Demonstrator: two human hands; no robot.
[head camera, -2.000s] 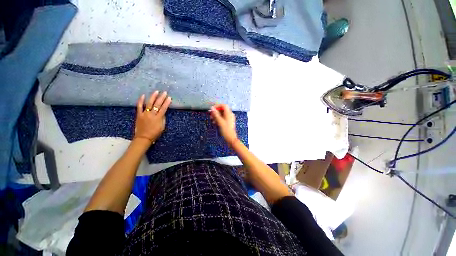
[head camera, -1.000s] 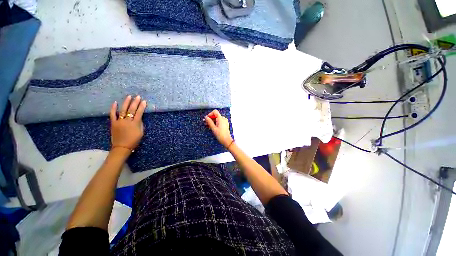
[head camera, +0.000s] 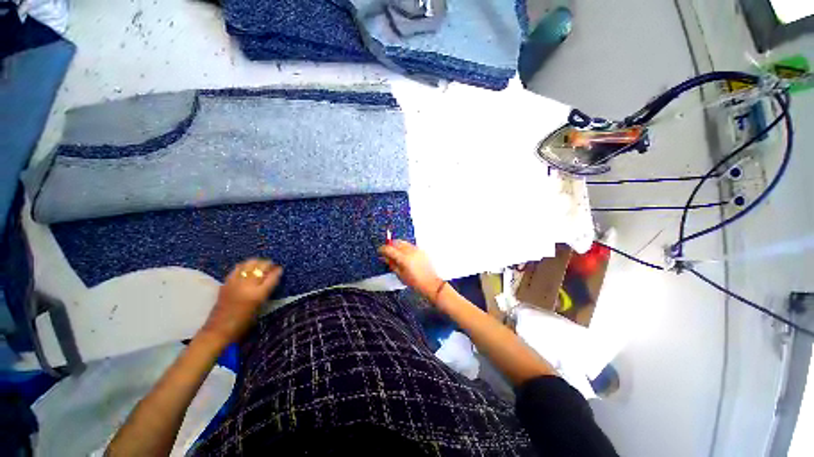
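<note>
A folded fabric panel (head camera: 286, 152) lies on the white table, pale grey-blue side up, with dark navy showing along its far edge and curve. Its speckled navy part (head camera: 312, 236) extends on the side nearest me. My left hand (head camera: 248, 290) is at the near edge of the navy part, blurred, with fingers curled; whether it grips the edge is unclear. My right hand (head camera: 409, 265) is at the near right corner of the navy part and holds a tiny red stick with a pale tip (head camera: 388, 238), like marking chalk or a pencil.
A stack of cut panels (head camera: 303, 34) lies at the far side, with a grey strip piece (head camera: 415, 18) on top. A steam iron (head camera: 589, 147) rests at the right end. Denim pieces (head camera: 31, 116) drape at the left. A cardboard box (head camera: 544, 284) is below the table.
Both hands have moved from the pale panel's near edge toward me, to the navy part's near side. The view has shifted, so things appear further left than at first.
</note>
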